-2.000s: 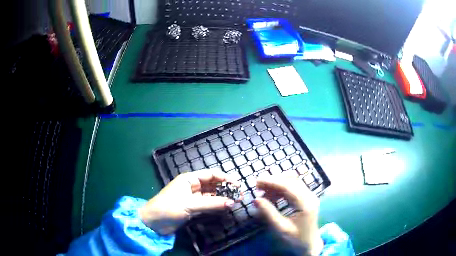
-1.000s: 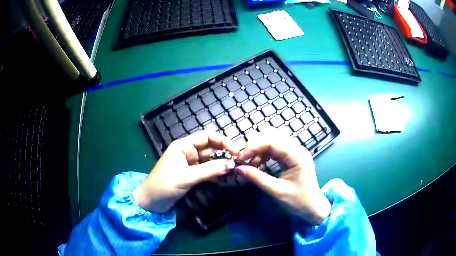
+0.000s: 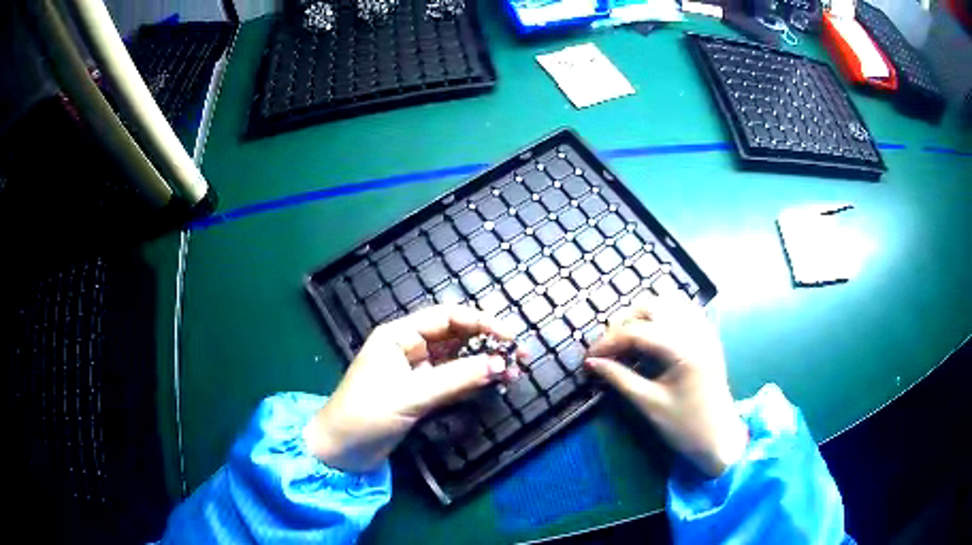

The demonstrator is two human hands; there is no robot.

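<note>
The black working tray (image 3: 448, 250) lies tilted on the green mat, with a raised rim and a grid of rounded-square pockets. My left hand (image 3: 410, 375) is over its near left part, fingers curled around a clump of small silvery metal parts (image 3: 487, 351). My right hand (image 3: 669, 373) is over the tray's near right edge, with thumb and fingertips close together low at the pockets. Whether a small part is between these fingertips cannot be made out. Both sleeves are shiny blue.
The far tray (image 3: 373, 64) carries three silvery piles. The blue bin (image 3: 556, 11) is at the back. A white card (image 3: 585, 75) and second pale card (image 3: 819, 245) lie on the mat. The right-hand tray (image 3: 789, 104) is near the red box (image 3: 859, 48). Pale tubes (image 3: 133, 106) stand left.
My right hand has moved away from my left hand, rightward to the tray's near right edge. My left hand still holds the clump. The view has tilted since the oldest frame.
</note>
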